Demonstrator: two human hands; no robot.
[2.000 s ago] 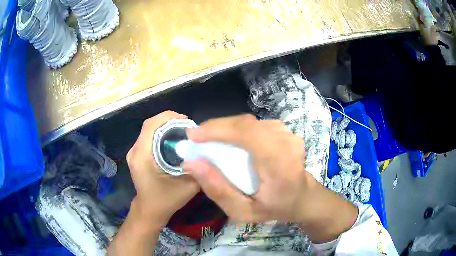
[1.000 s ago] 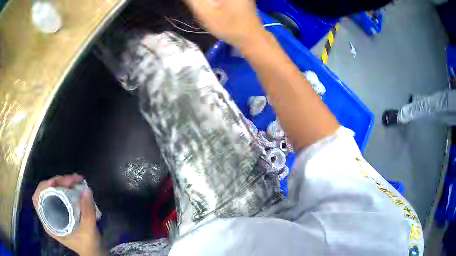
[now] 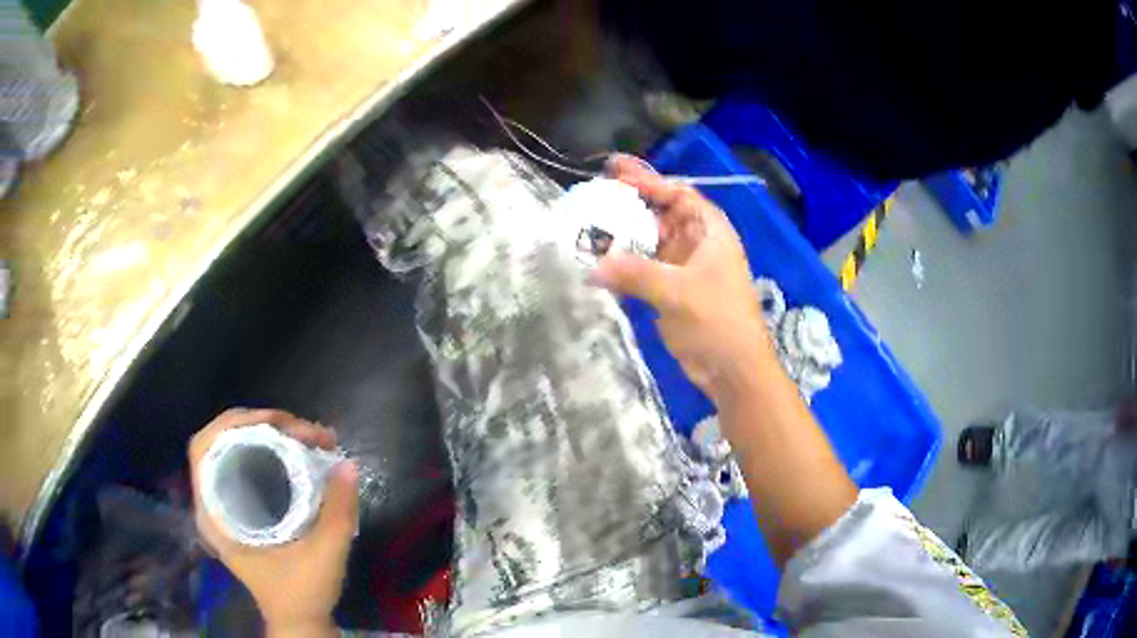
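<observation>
My left hand (image 3: 284,567) holds a pale grey-white hollow body (image 3: 258,486) at the lower left, its round open bore facing up toward me. My right hand (image 3: 705,280) holds a short white ring piece (image 3: 607,227) with a centre hole, between thumb and fingers, above my right leg. The two parts are well apart. More ring pieces (image 3: 808,347) lie in the blue tub (image 3: 892,418) at my right, partly hidden by my right forearm. A white glue bottle (image 3: 232,44), blurred, is on the bench at the upper left.
The tan bench (image 3: 162,237) has a curved metal edge at the left. Pale parts (image 3: 35,100) show at its left rim. A thin white cord (image 3: 717,181) crosses the tub's far end. A dark-clothed person (image 3: 860,62) is at the top right. Another person's leg (image 3: 1060,455) shows at the right.
The glue bottle went from my right hand to the bench. My right hand has since come back from the top of view with a ring piece. My left hand still holds the body.
</observation>
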